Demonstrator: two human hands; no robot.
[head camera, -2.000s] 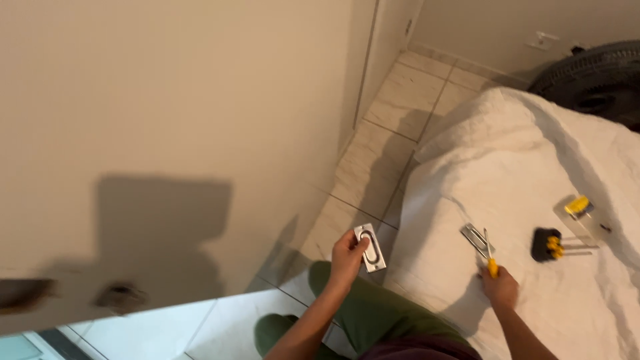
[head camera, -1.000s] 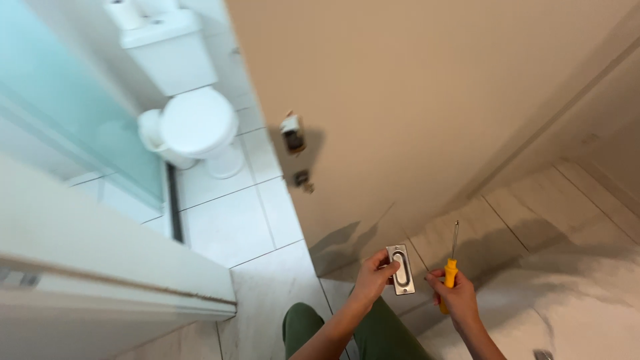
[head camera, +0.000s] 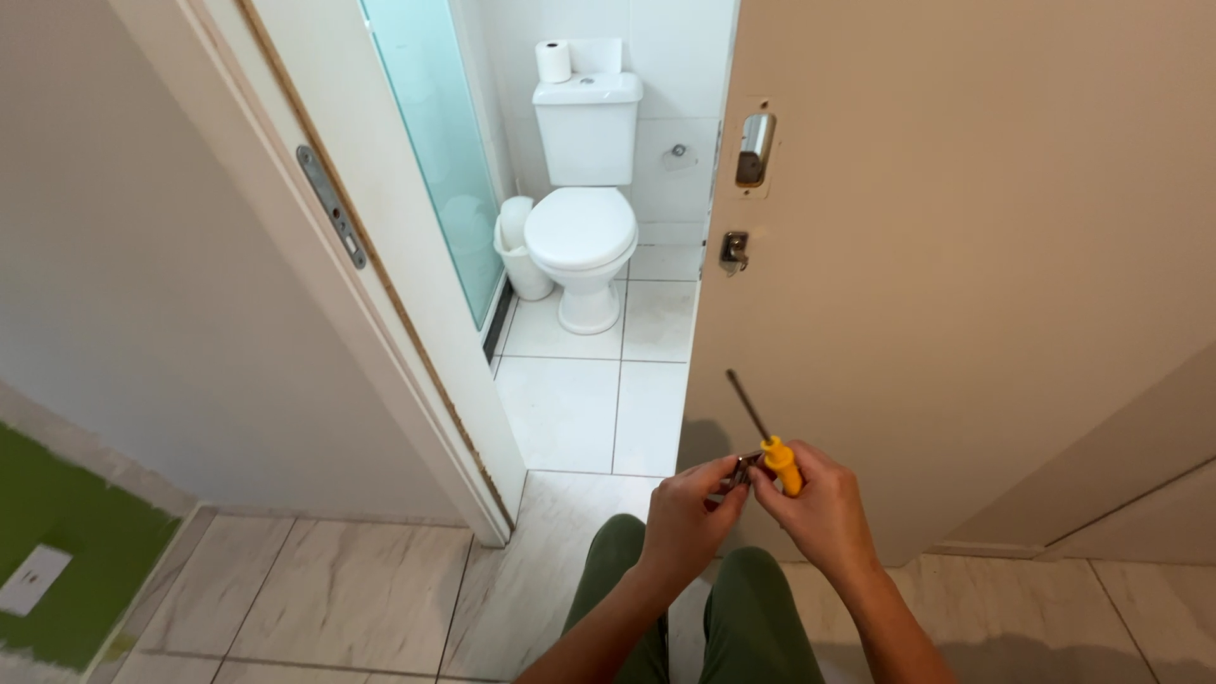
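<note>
Between the fingers of my left hand (head camera: 698, 508) is a metal recessed pull plate (head camera: 744, 467), seen edge-on and partly covered. My right hand (head camera: 822, 503) holds a screwdriver (head camera: 781, 465) by its yellow handle, its shaft pointing up and left, and its fingertips meet the plate too. Both hands are in front of the lower part of a beige door (head camera: 950, 285). Higher on that door, near its edge, is an oblong cutout (head camera: 755, 150) with a small hole above and below it. A metal lock fitting (head camera: 733, 251) sits below the cutout.
A door frame with a metal strike plate (head camera: 331, 206) stands at the left. Through the doorway are a toilet (head camera: 581, 228), a white bin (head camera: 522, 261) and a glass shower panel (head camera: 446, 142). A wall with a green patch (head camera: 85, 532) is at lower left.
The view has swung from the cloth-covered surface to the doorway. My right hand has lifted the screwdriver from over the cloth and come together with my left hand at the plate, which has turned edge-on.
</note>
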